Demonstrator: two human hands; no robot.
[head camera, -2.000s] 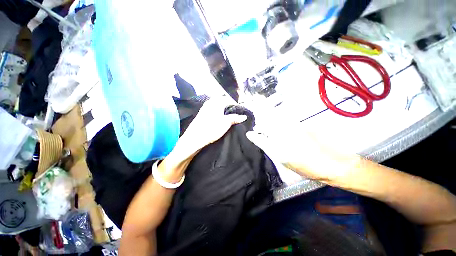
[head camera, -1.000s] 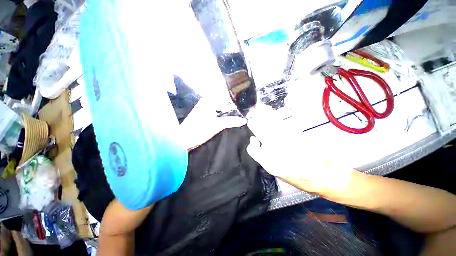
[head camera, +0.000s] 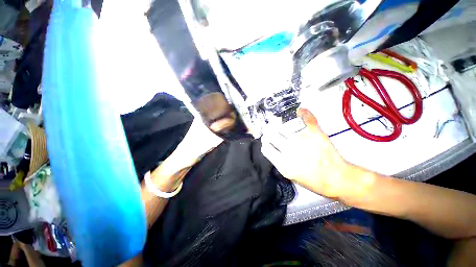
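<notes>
A black garment piece (head camera: 224,182) runs from the needle area (head camera: 276,104) down over the table's front edge to my lap. More black cloth (head camera: 156,125) shows left of my left wrist. My left hand (head camera: 201,141), with a white band at the wrist, lies on the cloth just left of the needle area; its fingers are washed out and partly behind the glossy dark bar (head camera: 193,68). My right hand (head camera: 308,156) is at the cloth's right edge, fingertips by the presser foot, thumb raised. Whether it grips the cloth cannot be made out.
A long light-blue machine part (head camera: 94,146) looms at the left and hides part of my left arm. Red-handled shears (head camera: 383,107) and a yellow tool (head camera: 394,61) lie right of the needle. A round white knob (head camera: 329,65) stands between. Plastic bags and another person's arm (head camera: 31,255) show far left.
The view has moved closer, and the blue part and dark bar sit further left and larger. My left wrist has come back into view. My right thumb has risen beside the presser foot.
</notes>
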